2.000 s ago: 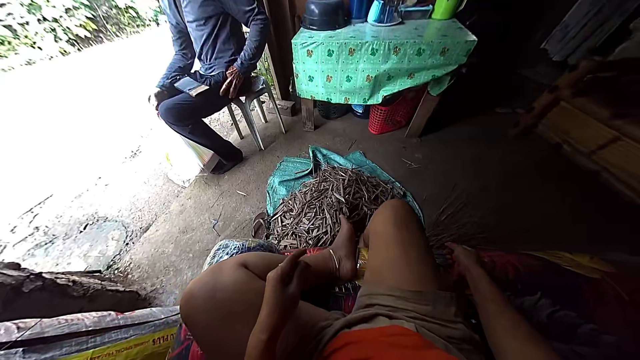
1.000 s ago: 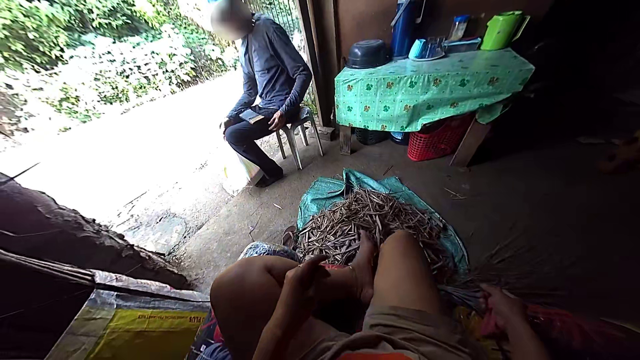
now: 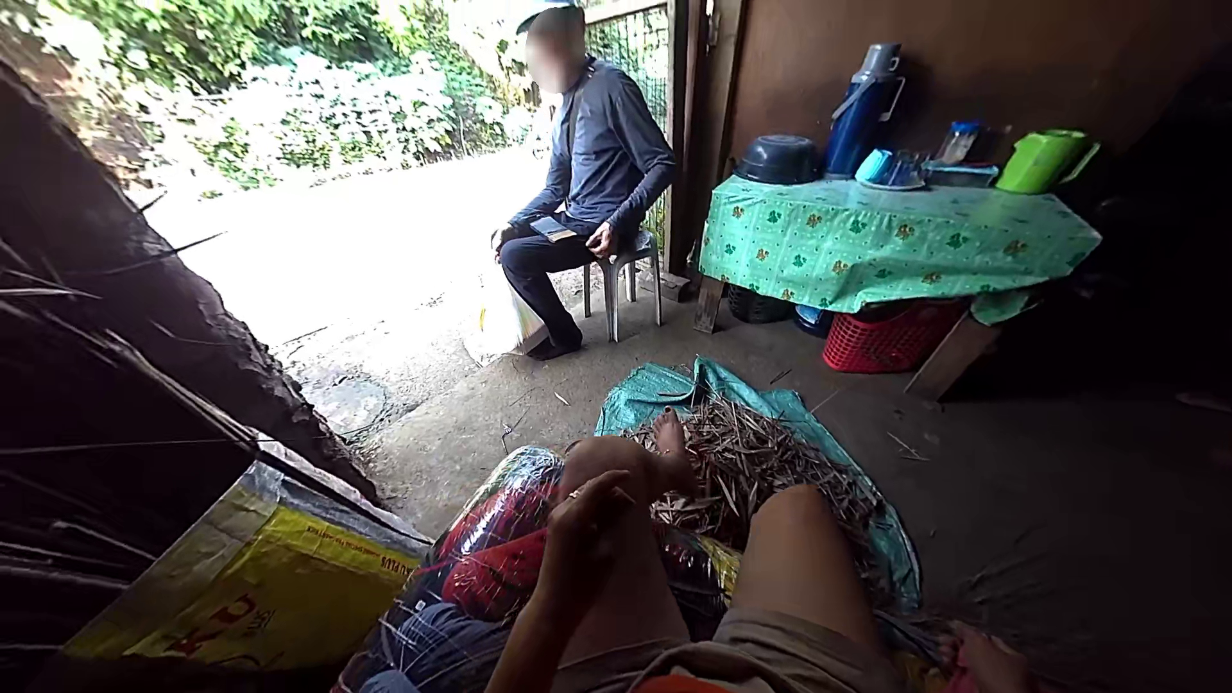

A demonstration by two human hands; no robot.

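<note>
My left hand [image 3: 589, 515] is raised over my bent left knee, fingers curled; whether it holds anything small cannot be told. Low at the right, my right hand [image 3: 982, 659] rests beside my thigh, dim and partly cut off, near reddish cloth. Beyond my knees a heap of dry brown plant strips [image 3: 746, 462] lies on a spread teal woven sack [image 3: 905, 568] on the floor. My bare foot is at the heap's left edge. Beneath my legs are plastic-wrapped bundles of coloured cloth [image 3: 496, 577].
A person [image 3: 611, 144] sits on a plastic stool [image 3: 640, 255]. A table with a green patterned cloth [image 3: 866, 241] bears a blue thermos [image 3: 863, 115], a dark basin [image 3: 780, 159] and a green pitcher [image 3: 1044, 162]. Below is a red basket [image 3: 885, 337]. A yellow printed sack [image 3: 279, 577] lies at the left.
The view has swung up and to the left. My left foot has shifted to the left edge of the heap, and my knees are further apart.
</note>
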